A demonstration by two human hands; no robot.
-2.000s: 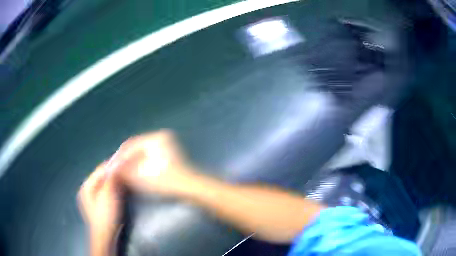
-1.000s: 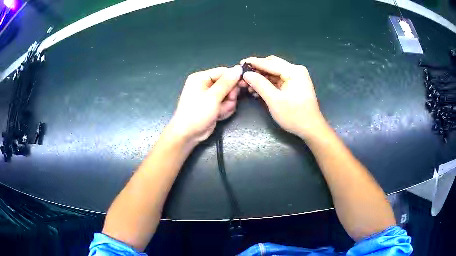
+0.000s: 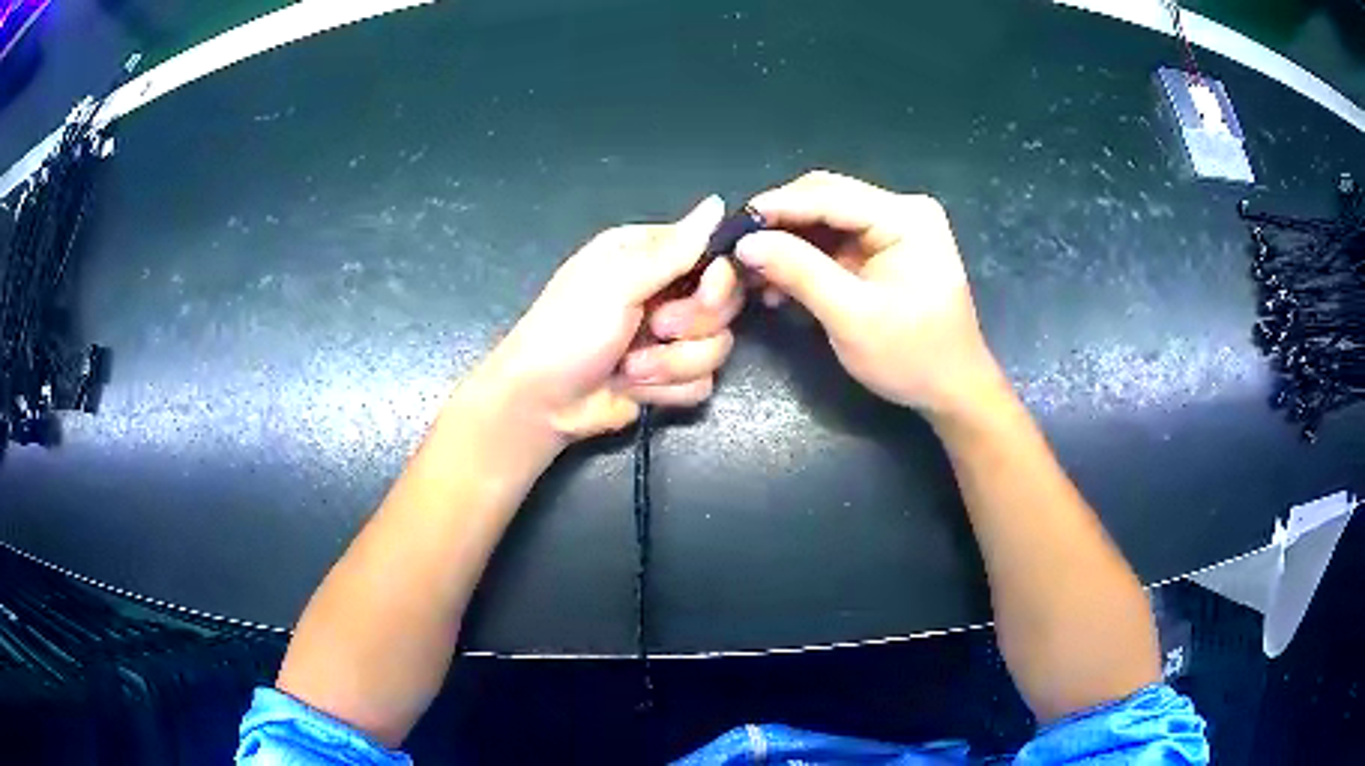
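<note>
My left hand point(image 3: 629, 322) is closed around a thin black cable point(image 3: 644, 524) over the middle of the dark bench. The cable hangs from below my left fist past the bench's front edge. A small black connector point(image 3: 731, 235) at the cable's end sticks up between my left thumb and fingers. My right hand point(image 3: 876, 285) pinches the connector's upper end between thumb and forefinger. The right hand's other fingers are curled and partly hidden. The connector's exact shape is too small to tell.
Black cables lie in a pile at the left point(image 3: 45, 285) and in another pile at the right point(image 3: 1310, 307). A flat pale module point(image 3: 1204, 126) with a red lead lies at the back right. A white angular bin point(image 3: 1290, 576) is at the front right edge.
Since a second ago, my left fingers have curled around the cable and more of the connector shows. The hanging cable is straighter. Two seconds ago, the hands were blurred at the left of the view.
</note>
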